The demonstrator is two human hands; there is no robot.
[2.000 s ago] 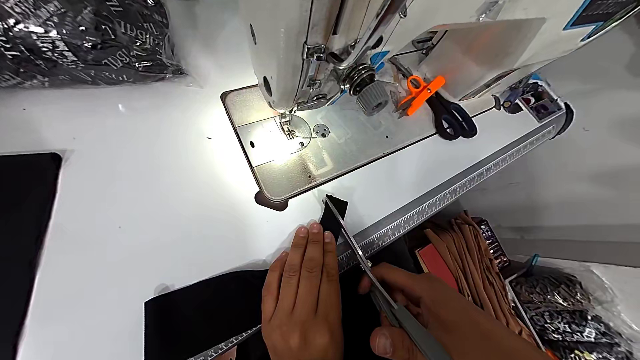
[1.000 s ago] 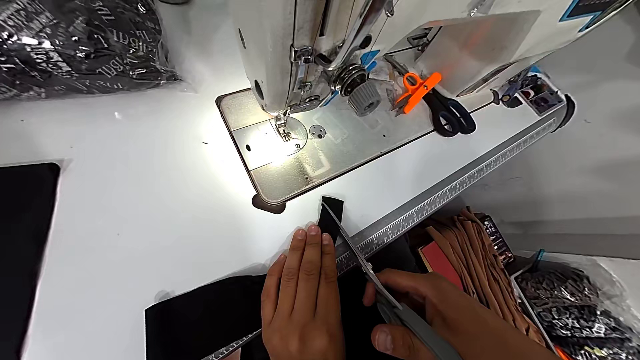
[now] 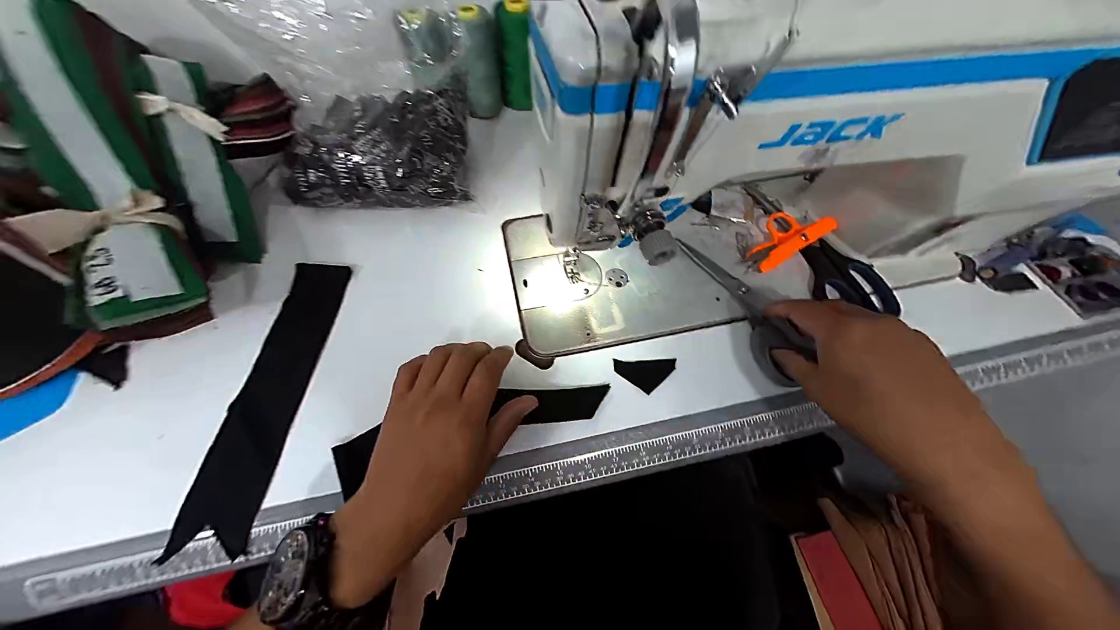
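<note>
My left hand [image 3: 446, 429] lies over a black fabric strip [image 3: 564, 403] near the table edge, its palm hiding part of the strip; whether its fingers grip the cloth is unclear. A small black fabric offcut [image 3: 646, 374] rests just beyond the strip's slanted end. Grey-handled scissors [image 3: 779, 344] are in my right hand [image 3: 844, 367], their blades lying closed over the metal bed plate [image 3: 630, 315] of a Jack sewing machine [image 3: 787, 114]. Another black fabric strip [image 3: 271, 394] with a notched end lies to the left and overhangs the table edge.
Black-handled scissors [image 3: 844, 271] and an orange clip [image 3: 792, 241] sit at the machine. Tied fabric bundles [image 3: 131, 219], a plastic bag of dark labels [image 3: 381, 149] and thread spools [image 3: 479, 61] stand behind. A measuring tape [image 3: 612, 464] runs along the table edge. Brown fabric pieces [image 3: 884, 560] hang below.
The scissors in my right hand have moved from the strip's end to the machine bed. A small offcut now lies apart from the strip. The view has shifted widely.
</note>
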